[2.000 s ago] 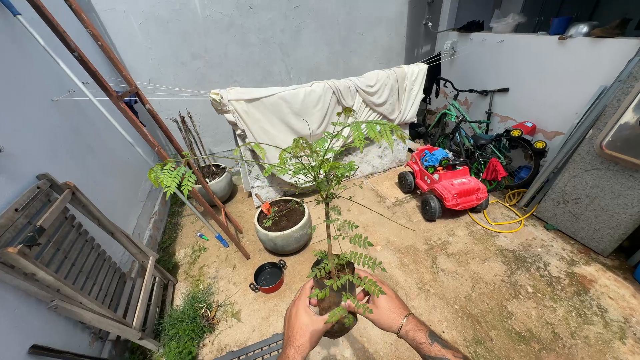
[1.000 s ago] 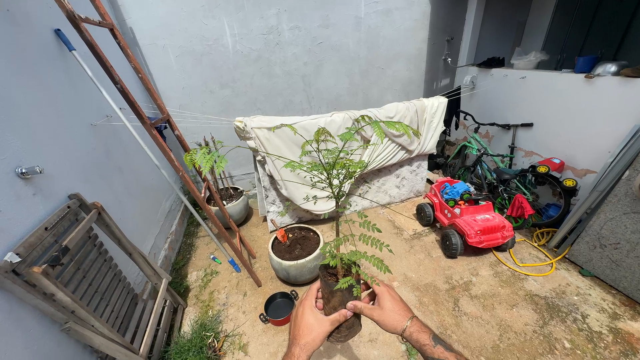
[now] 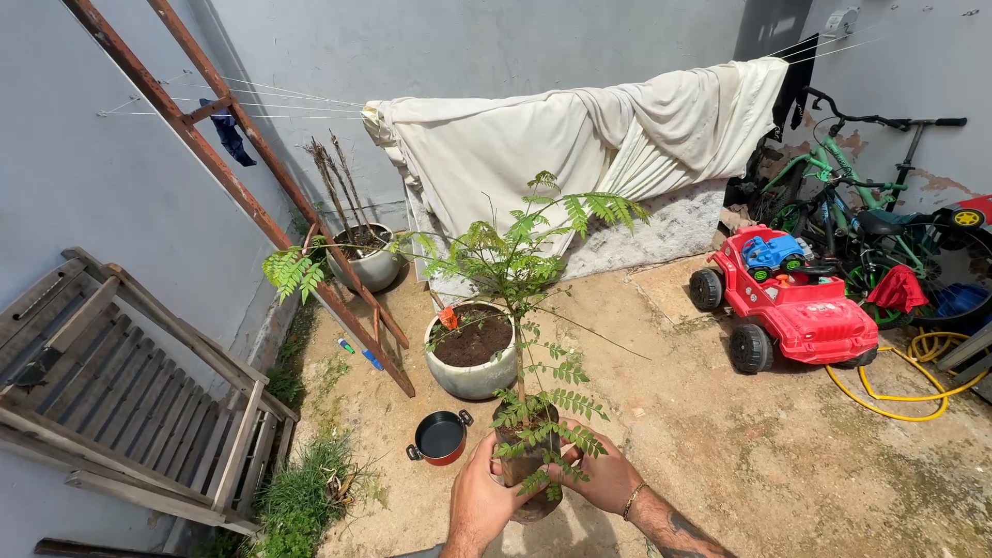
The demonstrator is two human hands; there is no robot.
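Observation:
A leafy sapling (image 3: 521,310) stands upright in a dark plastic nursery bag (image 3: 527,465) of soil, held between my two hands. My left hand (image 3: 482,492) grips the bag's left side, and my right hand (image 3: 601,473) grips its right side, partly behind the leaves. Beyond the bag sits a round grey pot (image 3: 473,378) full of dark soil, with an orange-red hand tool (image 3: 448,318) at its left inner edge. A black and red two-handled pan (image 3: 440,436) rests on the ground left of the bag.
A wooden ladder (image 3: 263,155) leans at left, near a second pot (image 3: 372,270) with bare stems. A folded slatted wooden chair (image 3: 139,387) stands by the left wall. White cloth (image 3: 558,147) hangs behind. Right are a red toy car (image 3: 806,310), bicycles (image 3: 852,186) and a yellow hose (image 3: 914,397).
Both hands stay around the bagged sapling throughout. The view has shifted somewhat; nothing else has plainly moved.

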